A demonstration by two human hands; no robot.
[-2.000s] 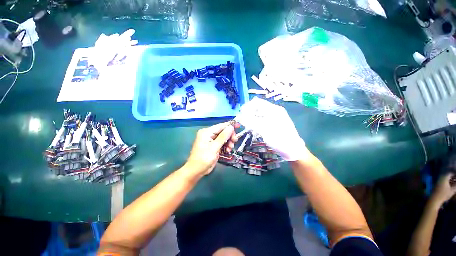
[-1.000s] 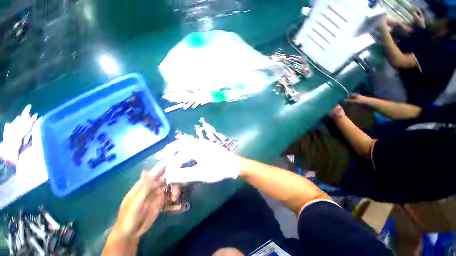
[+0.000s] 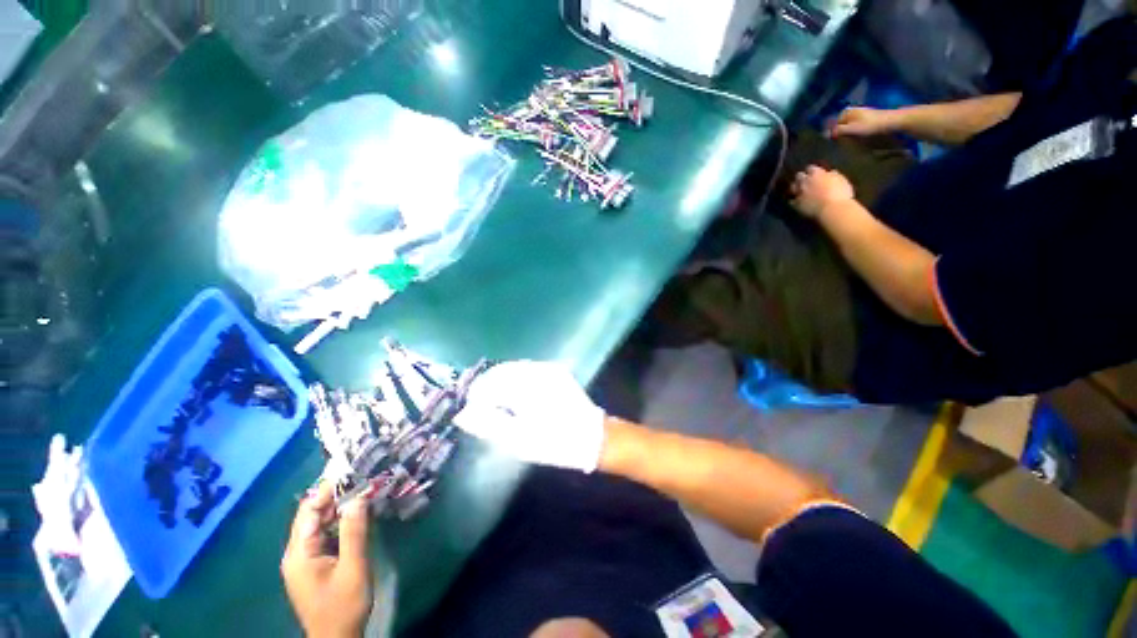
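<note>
A pile of wired base assemblies [image 3: 387, 436] with white sleeves lies in front of me on the green bench. My bare left hand [image 3: 331, 561] is at the pile's near left edge, thumb and fingers around something small that I cannot make out. My white-gloved right hand [image 3: 536, 414] is at the pile's right edge, its fingertips touching or beside the pieces; whether it holds one is hidden. The blue parts tray [image 3: 162, 576] with small black connector housings [image 3: 187, 480] is left of the pile.
A clear bag of white sleeves [image 3: 362, 206] lies beyond the pile, loose sleeves [image 3: 337, 312] at its mouth. More wired assemblies [image 3: 580, 131] with bare wires lie farther right, near a bench machine [image 3: 673, 31] and its cable. A seated person [image 3: 997, 262] is at right. A white sheet [image 3: 81, 567] lies far left.
The view has swung right, so the tray and bag sit farther left. My hands have moved apart, one to each side of the pile, which now shows more fully.
</note>
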